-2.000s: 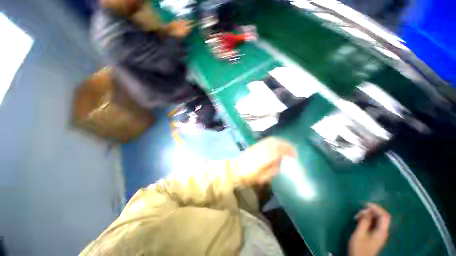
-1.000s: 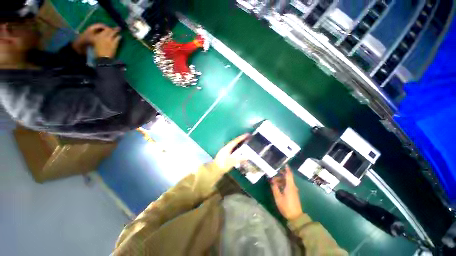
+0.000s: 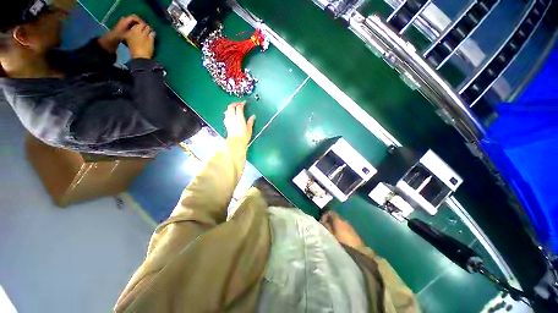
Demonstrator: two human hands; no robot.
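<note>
My left hand is stretched out over the green bench, below the harness bundle of red wires with many pale plugs; its fingers are bent and I cannot tell if it holds anything small. My right hand is near the bench's front edge, just below the nearer screw feeder, a black box with a white front and open window. Its fingers are partly hidden and dark, and its grip is unclear.
A second feeder stands to the right, with a black electric screwdriver beside it. A neighbouring worker sits at the left by a cardboard box. A roller rack and blue bin are behind the bench.
My left hand has left the nearer feeder and reached left towards the harness bundle. My right hand has drawn down, away from the feeder. The nearer feeder has shifted slightly.
</note>
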